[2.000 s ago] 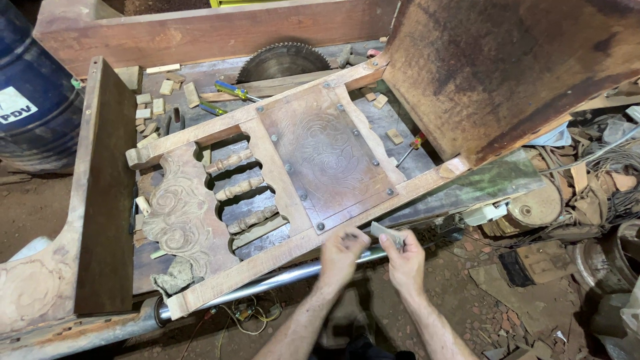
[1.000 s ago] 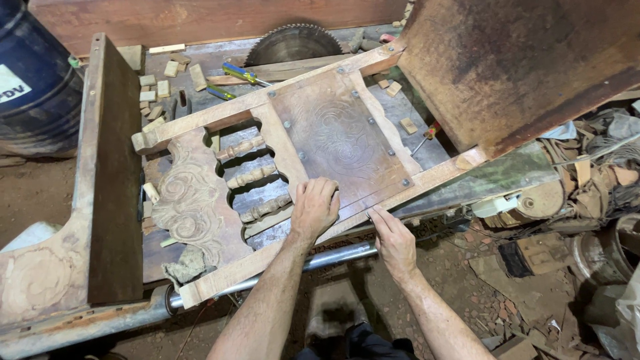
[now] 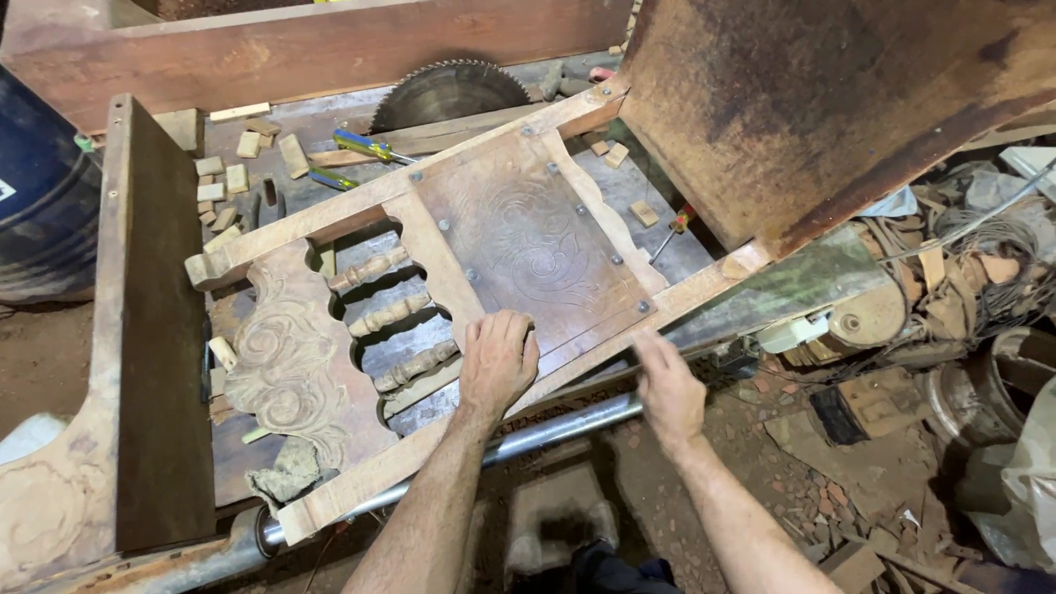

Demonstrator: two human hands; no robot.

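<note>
A wooden chair back (image 3: 693, 290) with a carved crest, turned spindles and a tooled leather-like panel (image 3: 536, 256) held by round studs lies slantwise across the bench. My left hand (image 3: 499, 359) grips its near rail at the panel's lower left corner, fingers bent over the wood. Just off that rail's outer edge, further right, my right hand (image 3: 670, 392) is blurred, its fingers bent and pointing at the rail. Whether anything is between those fingers cannot be seen. A brownish seat board (image 3: 825, 107) rises from the chair back's right end.
Beyond the frame lie a circular saw blade (image 3: 450, 95), screwdrivers (image 3: 363, 145) and small wood blocks (image 3: 291, 157). Another screwdriver (image 3: 681, 221) lies under the frame. An upright board (image 3: 165, 330) stands left, near a blue drum (image 3: 45, 198). A metal pipe (image 3: 569, 422) runs along the near side.
My hands were together over a small greyish sheet below the rail, then moved apart. My left hand went to the rail by the panel; my right hand went to the rail further right.
</note>
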